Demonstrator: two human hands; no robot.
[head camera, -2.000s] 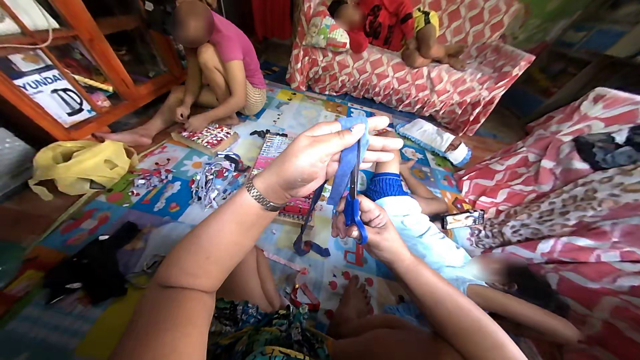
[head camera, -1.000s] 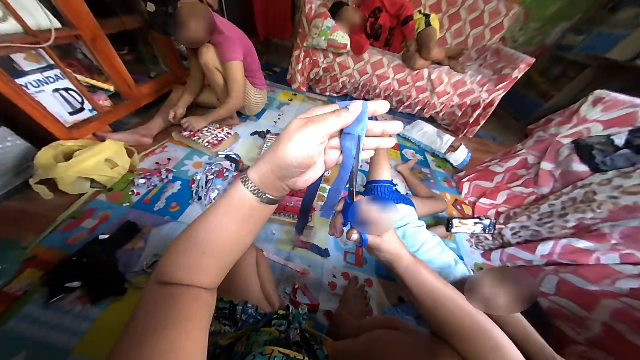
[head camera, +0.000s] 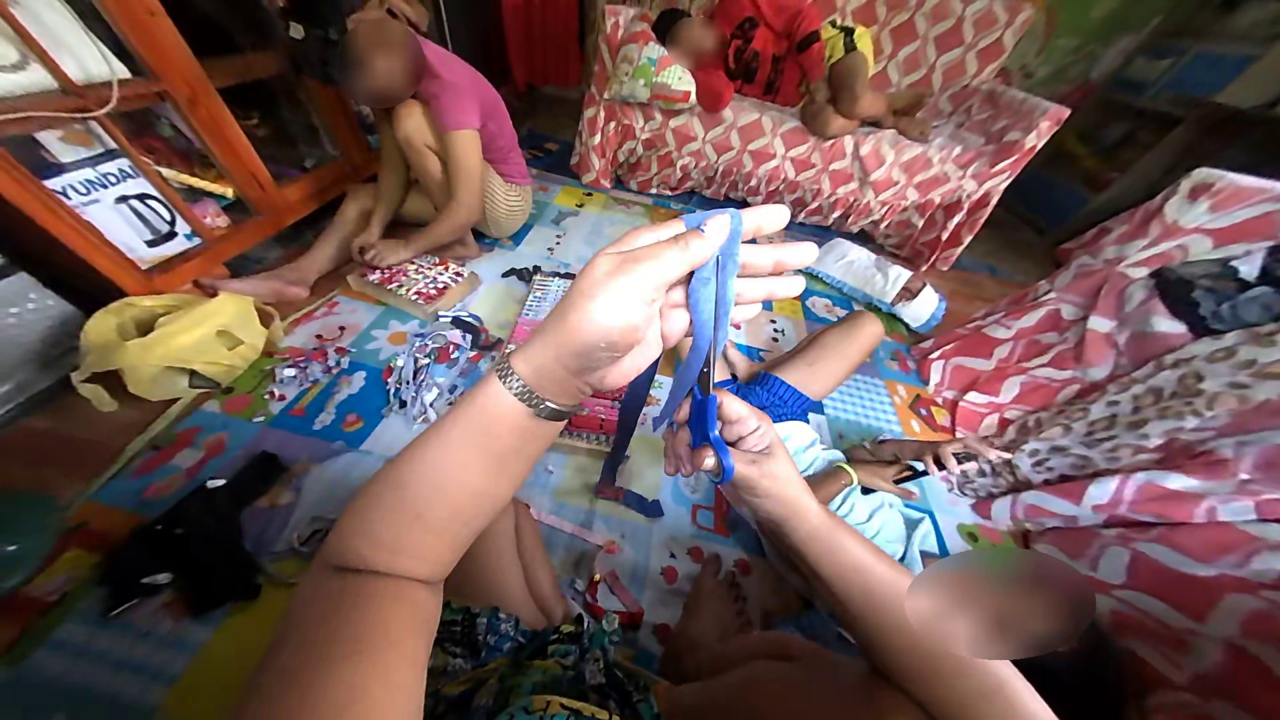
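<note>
A blue fabric strip (head camera: 712, 290) is looped over the fingers of my left hand (head camera: 640, 300), with the thumb pressed on it and the other fingers spread. Its long tail hangs below the palm. My right hand (head camera: 745, 450) holds blue-handled scissors (head camera: 708, 425) upright, their blades against the hanging strip under my left hand. Whether the blades are parted is hard to see. Beyond my left wrist, partly hidden by it, a frame with rows of pink and white material (head camera: 545, 300) lies on the printed mat (head camera: 600, 235).
A person in a pink top (head camera: 470, 110) sits at the back left over a board of fabric pieces (head camera: 420, 283). Fabric scraps (head camera: 435, 365) and a yellow plastic bag (head camera: 175, 340) lie at left. Another person in light blue (head camera: 860, 490) lies close by my right arm. People occupy the covered sofa (head camera: 700, 150).
The scissors now stand more plainly in view along the strip, below my left hand. The person lying at right has moved their hands and head; the phone screen seen earlier no longer shows.
</note>
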